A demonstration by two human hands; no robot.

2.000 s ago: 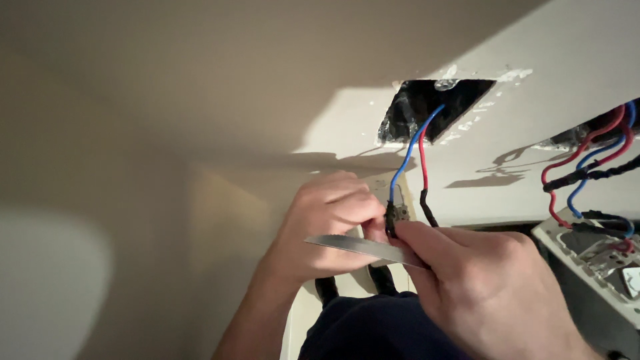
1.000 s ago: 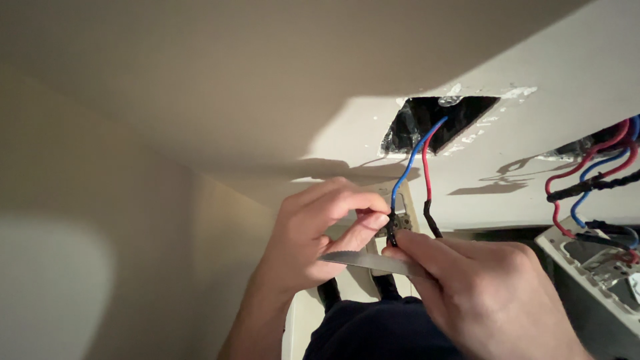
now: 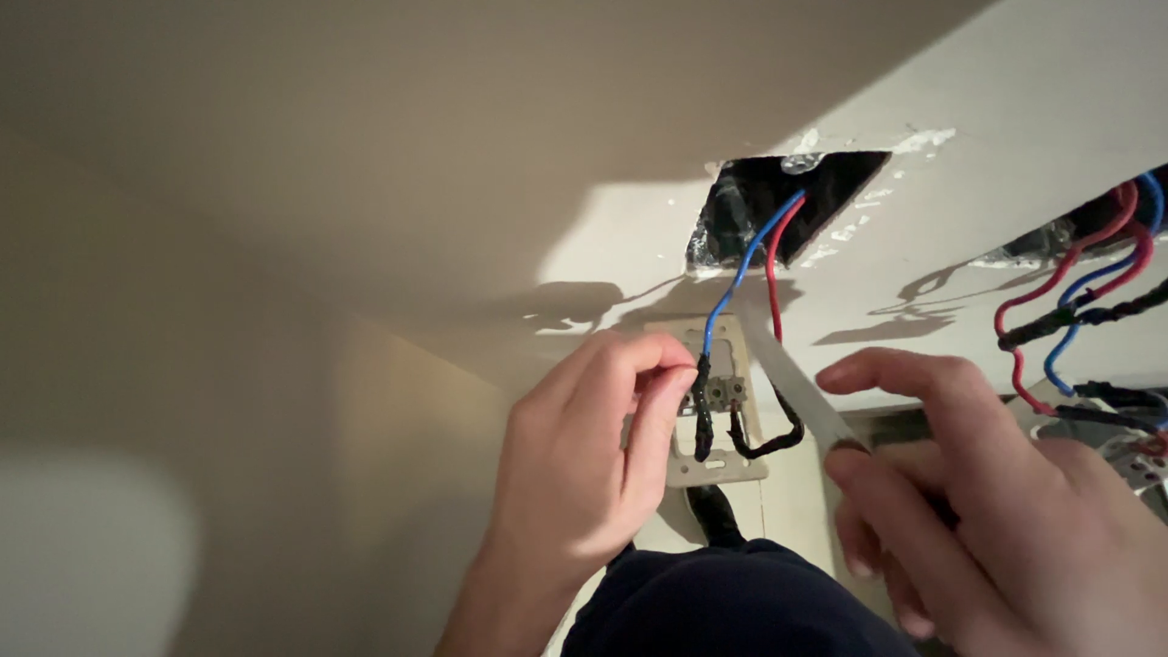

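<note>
My left hand (image 3: 602,438) pinches the black-taped end of a blue wire (image 3: 735,283) between thumb and forefinger. In my right hand (image 3: 985,493) is a knife, its pale blade (image 3: 798,388) pointing up and left past a red wire (image 3: 776,292). Both wires come out of a rectangular wall opening (image 3: 757,205). The red wire's lower part is wrapped in black tape (image 3: 776,445) and bends back to the terminals of a beige socket frame (image 3: 753,470), which hangs behind the blue wire's taped end. The knife's handle is mostly hidden in my fingers.
At the right, a second wall opening (image 3: 1040,242) holds red and blue wires (image 3: 1077,246) with black tape on them, leading down to another socket mechanism (image 3: 1141,465). Chipped white plaster edges both openings. My dark clothing (image 3: 730,602) and a black shoe (image 3: 714,516) show below.
My right hand has moved right, away from the blue wire's taped end, and the blade has swung to point upward. My left hand stays by the blue wire. More of the socket frame shows.
</note>
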